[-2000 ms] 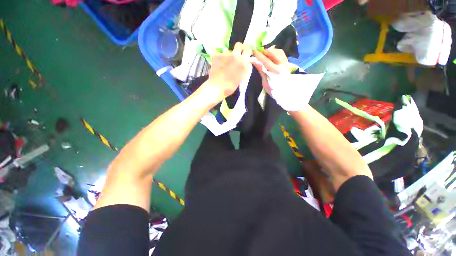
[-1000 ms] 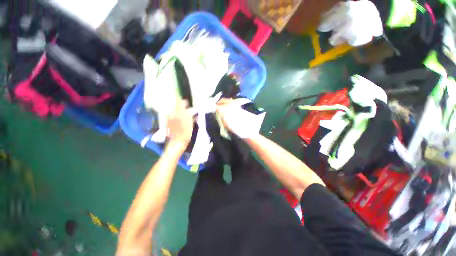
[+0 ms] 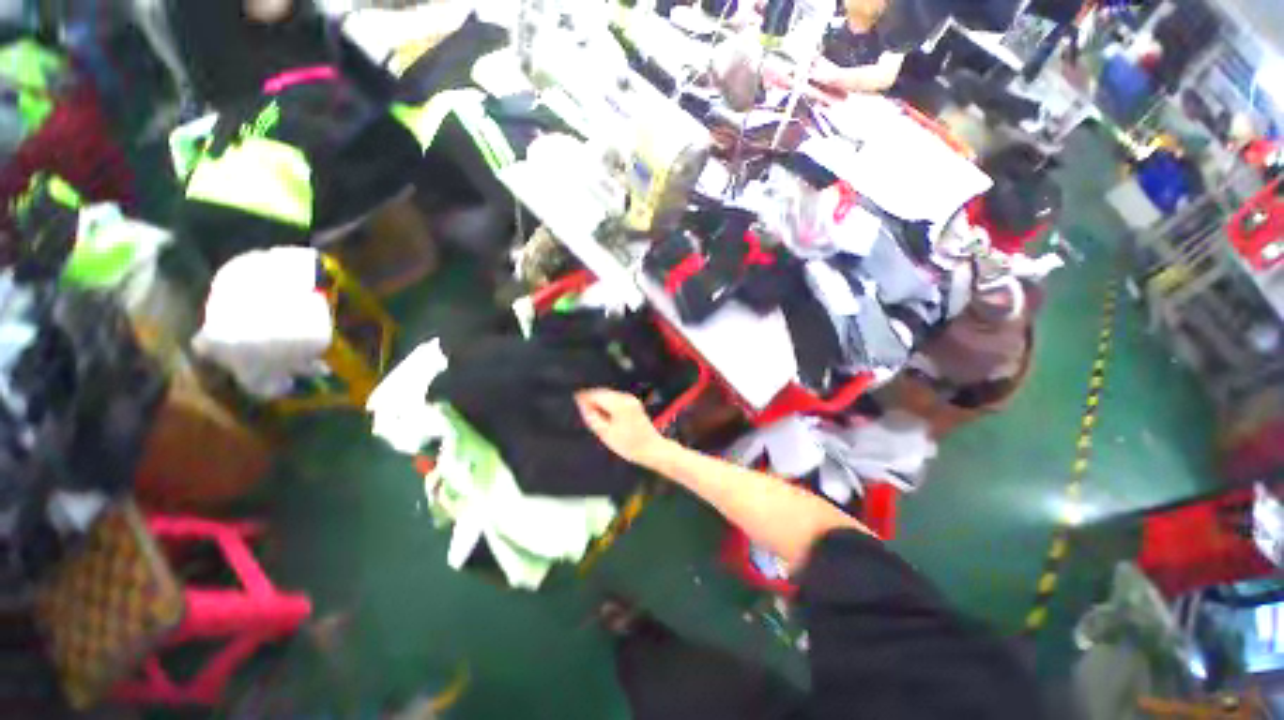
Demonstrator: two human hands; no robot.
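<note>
My right hand (image 3: 615,422) reaches in from the lower right. It is small and blurred, over the black part of a bundle of cut pieces (image 3: 528,408). The fingers look bent, but I cannot tell whether they grip the fabric or only touch it. White and pale-green pieces (image 3: 493,506) hang from the bundle's left and lower side. My left hand is out of the picture.
A table heaped with black, grey and white fabric (image 3: 859,303) stands beyond the hand, with red frames beneath. A yellow-legged stool (image 3: 369,331) holds a white bundle (image 3: 265,321). A pink-red stool (image 3: 233,605) stands lower left by a checked seat (image 3: 106,605).
The view has swung right, away from the blue basket. My right hand has left the white and green pieces there and is now at the black bundle. My left hand has gone out of view.
</note>
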